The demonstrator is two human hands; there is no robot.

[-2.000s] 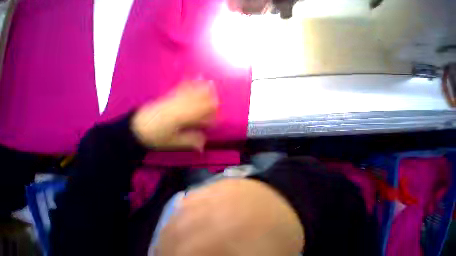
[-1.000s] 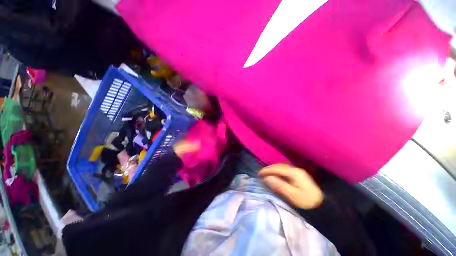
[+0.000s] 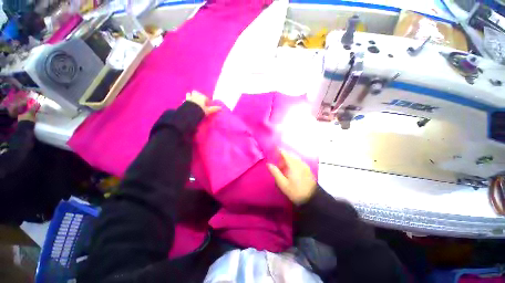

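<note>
A small magenta piece (image 3: 228, 149) lies on a larger magenta garment panel (image 3: 252, 194), which reaches the glare at the needle and hangs over the table's front edge onto the lap. My left hand (image 3: 202, 104) is at the small piece's upper left edge, fingertips on the cloth; whether it pinches the cloth is unclear. My right hand (image 3: 294, 176) rests on the panel just left of and below the glare, thumb and fingers apart. The white lockstitch machine (image 3: 410, 94) stands at the right. Presser foot and needle are lost in the glare.
Long stacked magenta panels (image 3: 160, 83) lie left of the machine. A tan-rimmed tray (image 3: 116, 77) and another white machine head (image 3: 63, 69) stand beyond. A blue crate (image 3: 62, 240) is at lower left. Red-brown rings (image 3: 497, 193) are at the bed's right end. Another person's hand shows at far left.
The view has swung from the left crate back to the machine. My left hand has come up from beside the crate, and the small piece now lies on the panel. My right hand has moved from my lap onto the cloth.
</note>
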